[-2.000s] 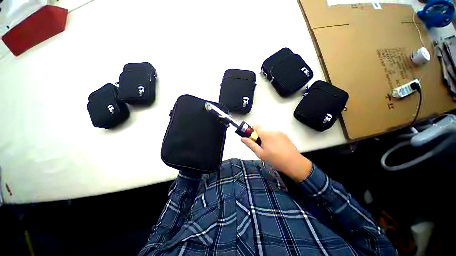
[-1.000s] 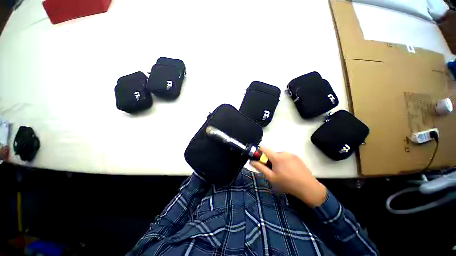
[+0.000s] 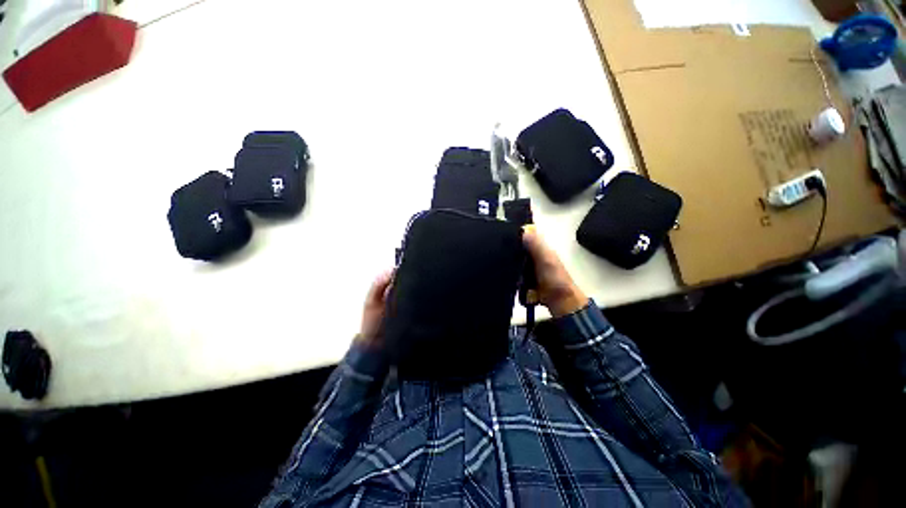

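Observation:
A black rounded bag (image 3: 457,293) is held up close in front of my chest, its plain face towards me. My left hand (image 3: 376,308) grips its left side, with most of the fingers hidden behind the bag. My right hand (image 3: 548,273) is at its right edge and holds the silver-ended hand tool (image 3: 507,174) upright, silver end pointing away from me. Whether my right fingers also grip the bag is hard to tell. Another black bag (image 3: 464,179) lies just behind, partly covered by the held one.
Two black bags (image 3: 270,174) lie to the left and two more (image 3: 630,220) to the right on the white table (image 3: 377,69). Brown cardboard (image 3: 695,129) covers the right side, with a power strip (image 3: 795,190) on it. A red panel (image 3: 72,60) lies far left.
The tool has moved off the bag's face and now points away beside its right edge. The bag is more upright, and my left hand now shows at its left side.

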